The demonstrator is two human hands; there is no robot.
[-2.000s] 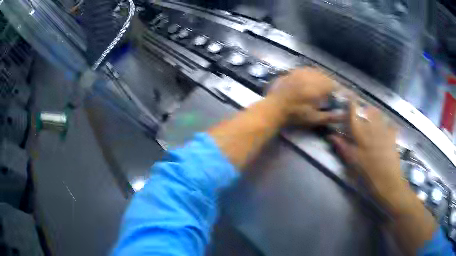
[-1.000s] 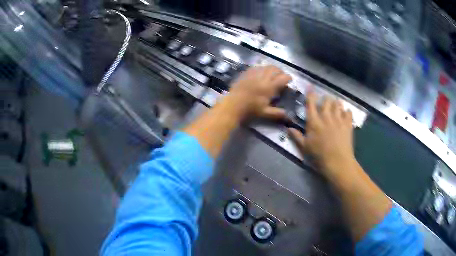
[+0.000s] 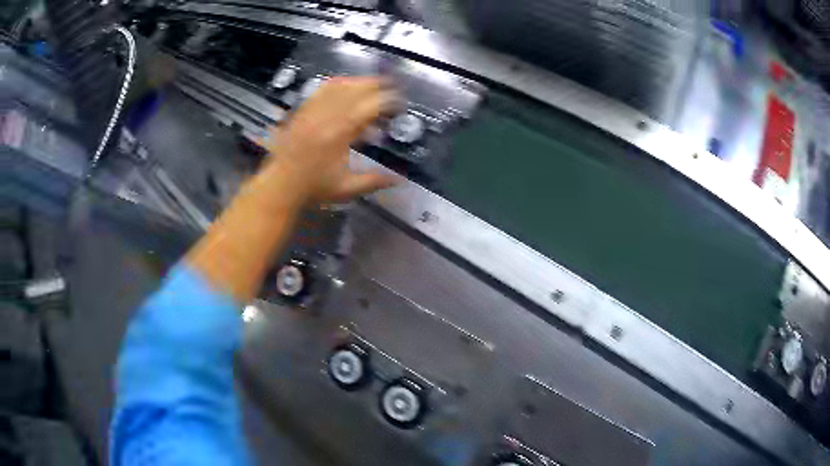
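My left hand (image 3: 332, 136) reaches from the lower left over the line, blurred. Its thumb and fingers are spread beside a silver round part (image 3: 405, 127) on a metal pallet (image 3: 446, 91) between the rails. Nothing is visibly held; whether the hand touches the pallet is unclear. My right hand is out of the picture. On the grey side plate (image 3: 473, 400), a pallet carries two dark-rimmed round parts, one (image 3: 346, 367) beside the other (image 3: 401, 401). Another round part (image 3: 289, 280) shows below my forearm, and one is cut off at the bottom edge.
The green belt (image 3: 601, 227) runs between silver rails (image 3: 555, 296) toward the lower right, where another pallet carries round parts (image 3: 793, 355). A braided hose (image 3: 121, 96) hangs at upper left. A red label (image 3: 776, 136) is at upper right. A spool (image 3: 44, 288) is at far left.
My right hand has left the picture. My left hand has moved up and left in view. More green belt and more pallets on the side plate now show; the camera view has shifted.
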